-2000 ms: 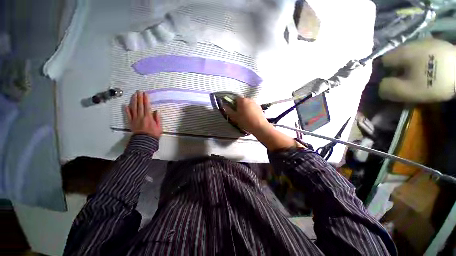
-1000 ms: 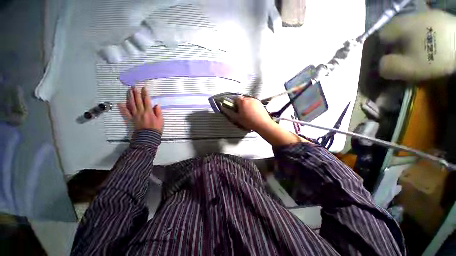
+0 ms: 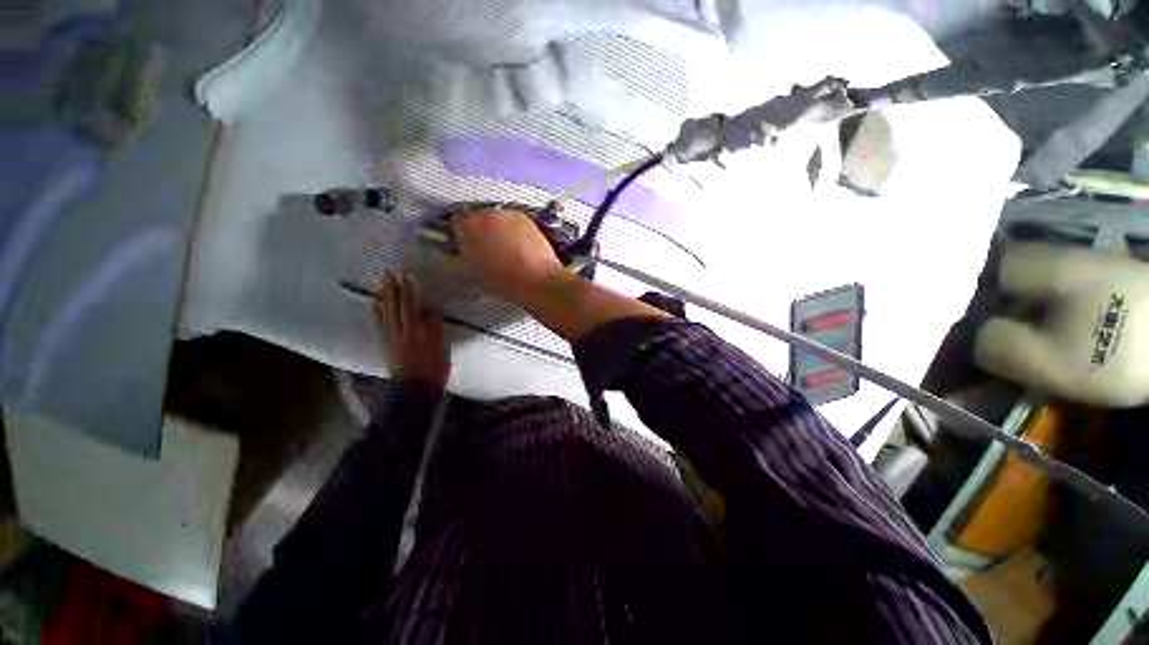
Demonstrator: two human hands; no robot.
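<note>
My right hand (image 3: 502, 256) is closed on the handle of the steam iron (image 3: 544, 217), which sits low on the striped pressing sheet (image 3: 643, 95). A lilac curved fabric piece (image 3: 504, 161) lies behind the iron, partly covered by the hose. The second lilac strip cannot be made out; the iron and my hand cover that spot. My left hand (image 3: 411, 330) lies at the sheet's near edge, fingers pointing away from me and slightly blurred; it holds nothing visible.
Two metal weights (image 3: 354, 200) lie left of the iron. The iron rest (image 3: 827, 343) is at right, a block (image 3: 867, 153) behind it. The wrapped hose (image 3: 756, 124) and a long pale line (image 3: 932, 401) run rightward. Lilac pieces (image 3: 95, 302) lie on the left table.
The iron and my right hand have moved left along the sheet. My left hand has drawn back to the sheet's near edge. The view has turned, and the hose now crosses the upper lilac piece.
</note>
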